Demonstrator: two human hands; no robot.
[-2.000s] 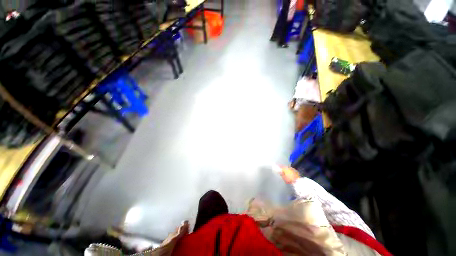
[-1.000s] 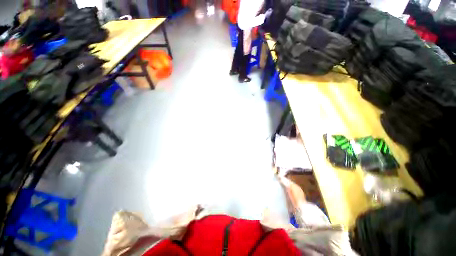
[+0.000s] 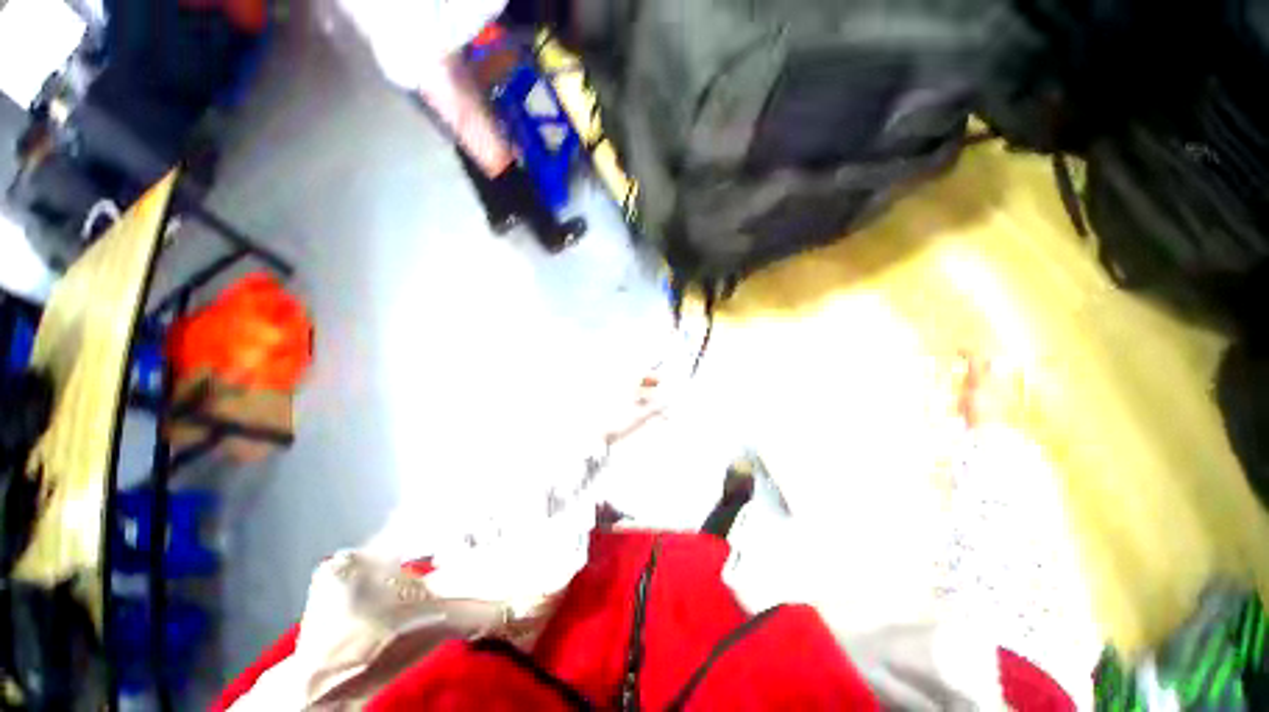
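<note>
A dark grey backpack (image 3: 821, 132) stands on the light yellow table (image 3: 1113, 459) ahead and to the right, above both hands in the picture. My left hand (image 3: 644, 403) is a pale, overexposed shape below the backpack's lower left corner, apart from it. My right hand (image 3: 970, 387) is a faint, washed-out shape over the bright table, below the backpack. The glare hides the fingers of both hands and anything they may hold. Green-and-black striped hang tags (image 3: 1204, 654) lie at the lower right corner, cut off by the picture's edge.
More dark bags (image 3: 1183, 181) crowd the right side. A person's legs (image 3: 487, 153) stand beside a blue stool (image 3: 540, 118) at the upper left. Another table (image 3: 91, 390) runs along the far left, with an orange bundle (image 3: 244, 334) on a carton beside it.
The view has turned right and moved closer to the right-hand table and its backpack. Both arms now reach forward. The striped tags have shifted to the lower right corner.
</note>
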